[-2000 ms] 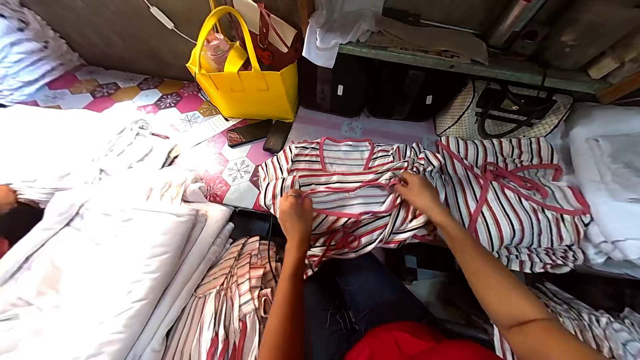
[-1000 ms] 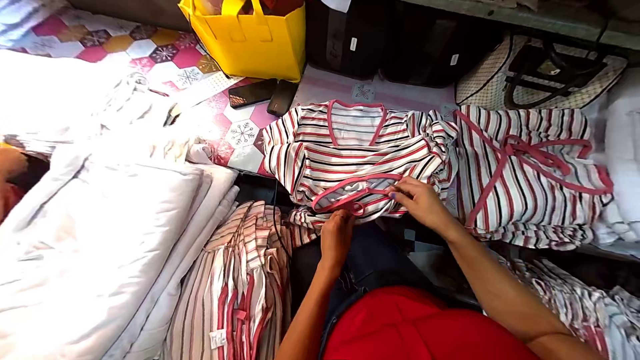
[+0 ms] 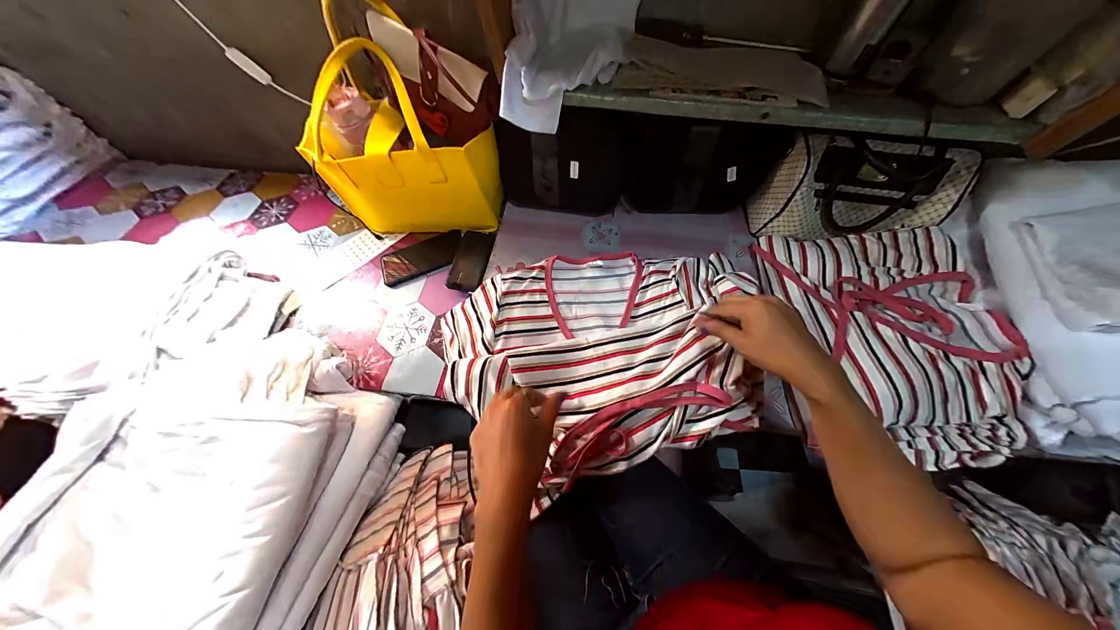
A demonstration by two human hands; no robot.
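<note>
A striped garment with a pink-trimmed square neckline (image 3: 604, 350) lies in front of me, its neckline away from my body. Its pink tie is looped across the lower part. My left hand (image 3: 516, 437) pinches the garment's lower left side between thumb and fingers. On the right side, near the sleeve, my right hand (image 3: 766, 337) has its thumb and fingers on a fold of the cloth. Another striped garment (image 3: 892, 350), folded with a pink tie on top, lies just to the right.
White folded cloth (image 3: 201, 507) is piled at left, beside more striped garments (image 3: 394, 542). Beyond the work stand a yellow bag (image 3: 420, 188), two phones (image 3: 424, 258), black cases (image 3: 560, 171) and a checked handbag (image 3: 787, 188). A shelf edge (image 3: 787, 109) overhangs them. White cloth (image 3: 1050, 262) lies right.
Both hands have moved apart from the tie area, the left one to the left and the right one up toward the sleeve. The garment's front now lies more spread out.
</note>
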